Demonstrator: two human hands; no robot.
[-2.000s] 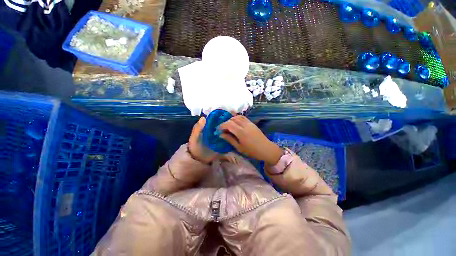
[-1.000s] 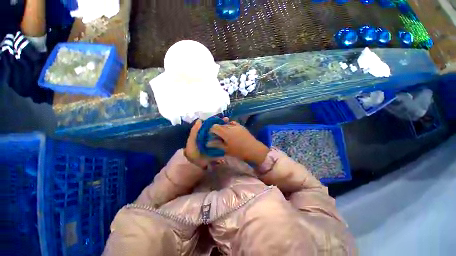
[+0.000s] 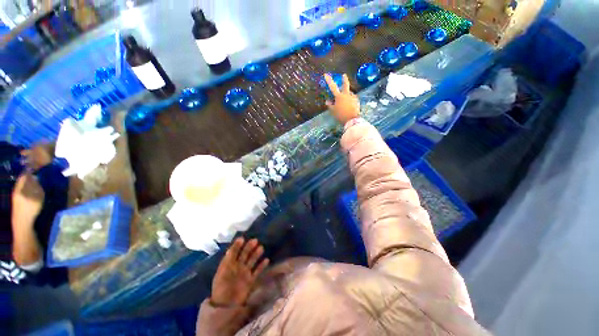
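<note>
My right hand (image 3: 344,102) reaches over the mesh belt with two fingers spread across a blue shell (image 3: 333,81); whether it grips the shell cannot be told. My left hand (image 3: 238,272) is open and empty in front of my body, below the rail. A white, round open tub (image 3: 196,180) with a pale yellowish inside stands on the rail, with crumpled white cloth (image 3: 223,213) around it. Small white fittings (image 3: 270,168) lie in a loose pile to its right.
Blue shells stand in rows on the belt (image 3: 190,131). Two dark bottles (image 3: 211,44) stand at its far edge. A shallow blue parts tray (image 3: 120,239) sits on the side board, beside a co-worker's hands (image 3: 27,197). A floor bin (image 3: 453,203) and plastic bags (image 3: 494,95) are below the rail.
My hands have parted. The blue shell is gone from in front of my body, and my right arm has extended over the belt. My left hand has opened. The view has turned, showing the bottles.
</note>
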